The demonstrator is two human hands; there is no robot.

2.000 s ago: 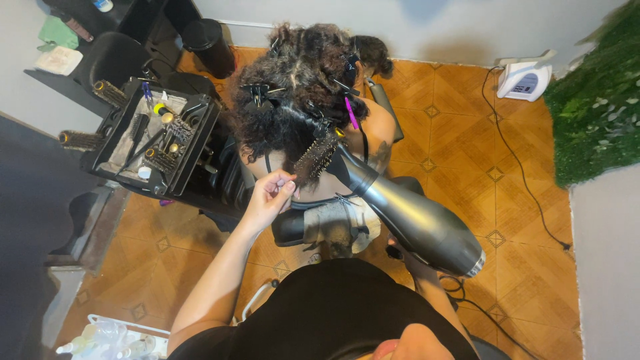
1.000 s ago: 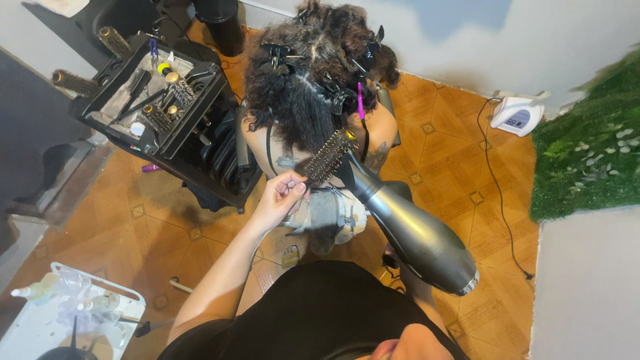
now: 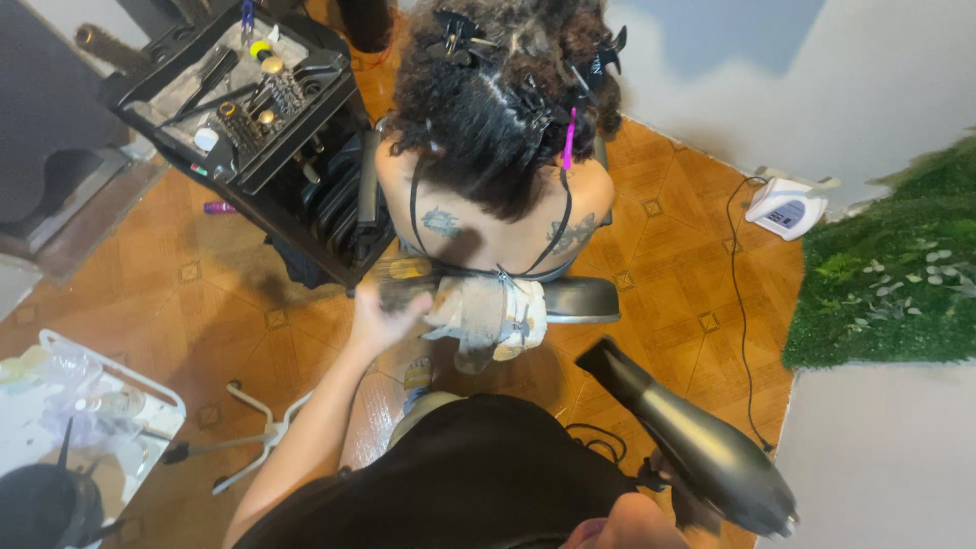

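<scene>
Motion blurs my left hand (image 3: 385,316), which grips what looks like a round hair brush (image 3: 408,274), dark with a yellow part, left of the towel on the chair back. My right hand (image 3: 667,476), partly hidden, holds a dark hair dryer (image 3: 701,442) by its handle at lower right, nozzle toward upper left, away from the hair. A seated person's dark hair (image 3: 488,130) hangs down at the back, straighter low down and curly above. Black clips (image 3: 457,38) and a pink clip (image 3: 569,139) sit in it. A stained towel (image 3: 488,313) is clipped over the chair back (image 3: 583,299).
A black trolley (image 3: 267,171) with round brushes, combs and clips stands at upper left. A white cart (image 3: 164,393) with plastic-wrapped items and a black bowl is at lower left. A white device (image 3: 785,207) with a cord (image 3: 743,328) lies on the floor by the right wall.
The brush and the dryer nozzle were together at the hair ends; both are away from them now. My left hand has moved left, the dryer down and right. The hair hangs free.
</scene>
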